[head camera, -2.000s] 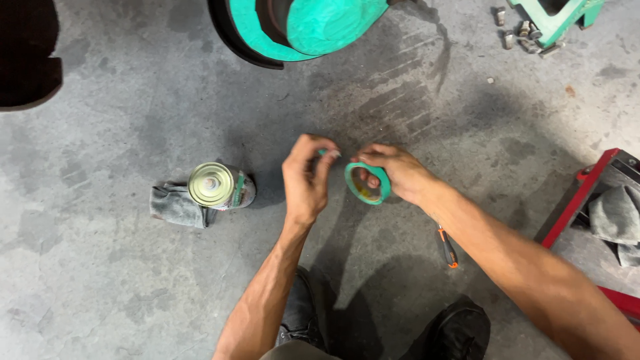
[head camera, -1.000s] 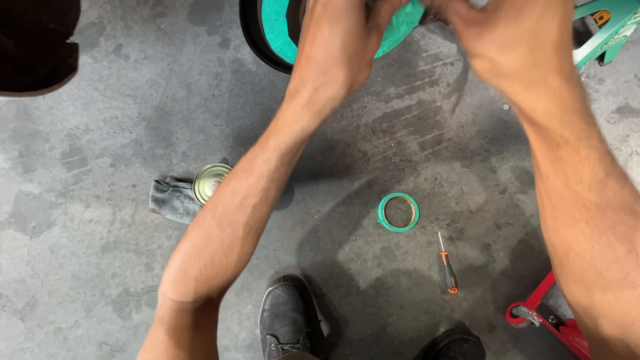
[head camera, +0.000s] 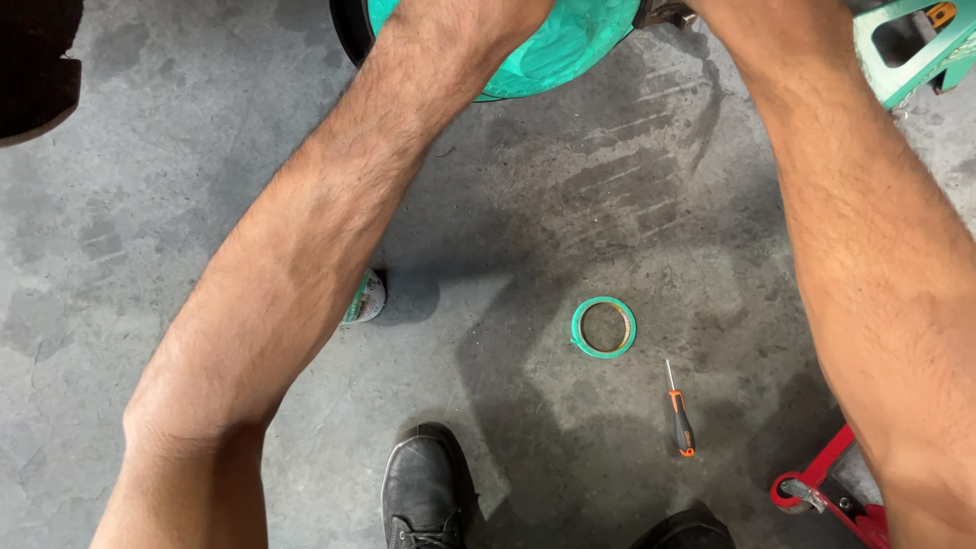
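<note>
Both my forearms reach up past the top edge of the head view, and my left and right hands are cut off beyond it. The wrists are nearest to a round part covered in green masking tape (head camera: 576, 49) inside a dark curved rim (head camera: 349, 34). What either hand holds or touches is hidden. A roll of green masking tape (head camera: 576, 328) lies flat on the concrete floor between my arms. Just right of and below it lies a screwdriver (head camera: 682, 423) with a black and orange handle. A can (head camera: 367, 297) shows partly behind my left forearm.
At the upper right is a green metal stand (head camera: 884, 46). Part of a red wheeled frame (head camera: 827, 457) shows at the lower right. A dark curved part (head camera: 34, 69) fills the upper left corner. My black shoes (head camera: 425, 484) are at the bottom.
Two seconds ago my right hand held the tape roll near my left hand; the roll now lies on the floor. Both arms have moved up toward the green-covered part.
</note>
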